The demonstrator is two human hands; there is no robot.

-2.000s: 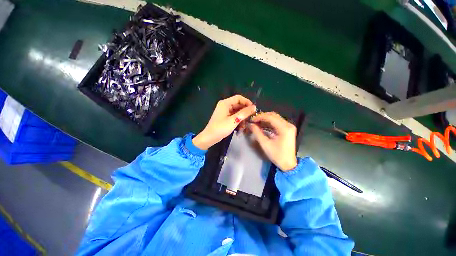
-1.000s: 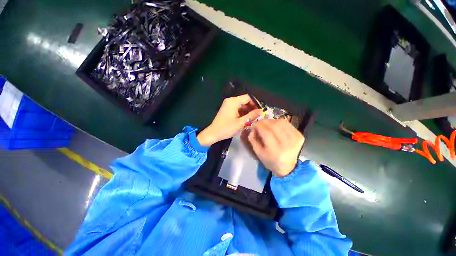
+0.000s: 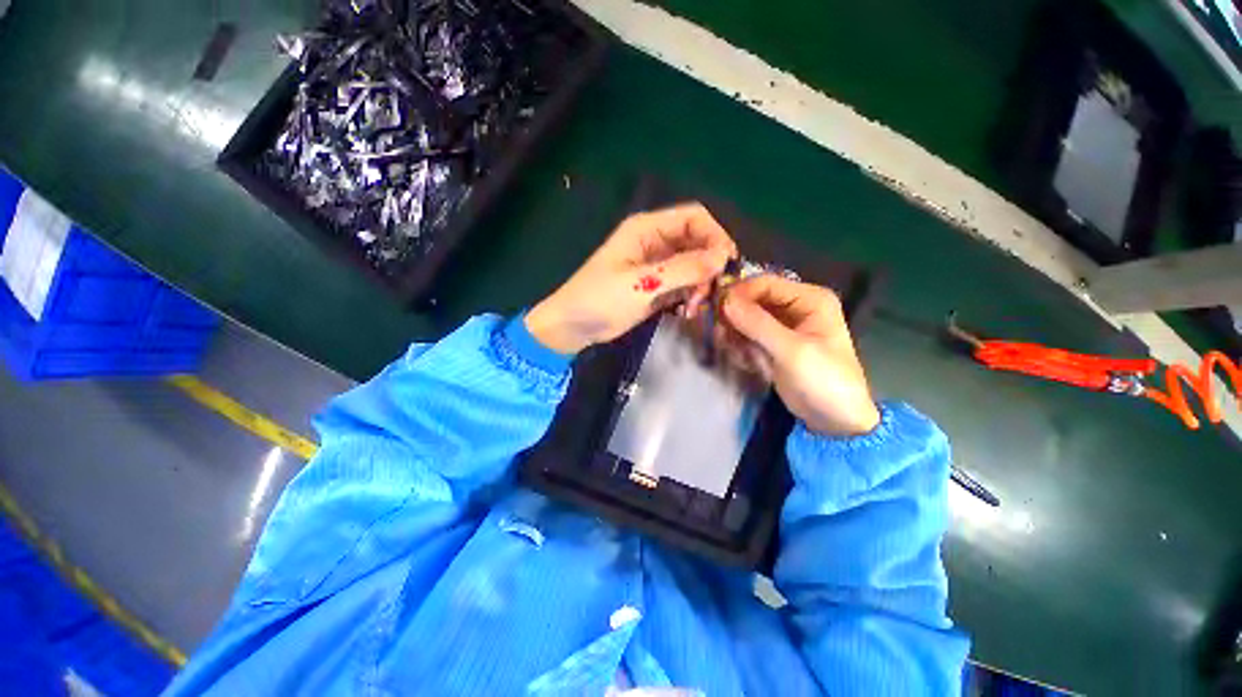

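An opened tablet with a large silver-white battery lies in a black assembly tray in front of me. My left hand and my right hand meet above the tablet's far end, fingertips close together. Both pinch a small dark strip, likely a flex cable, between them. The hands hide most of the circuit board end. A red mark shows on the back of my left hand.
A black parts tray heaped with black-silver strips stands at the upper left. An orange-red air gun with a coiled hose lies right. A slim black stick is partly behind my right sleeve. Another tablet is beyond the pale rail.
The view has shifted a little. My left hand has turned, so its back shows more, and the fingertips of both hands have come together above the board end. My right sleeve now covers much of the black stick.
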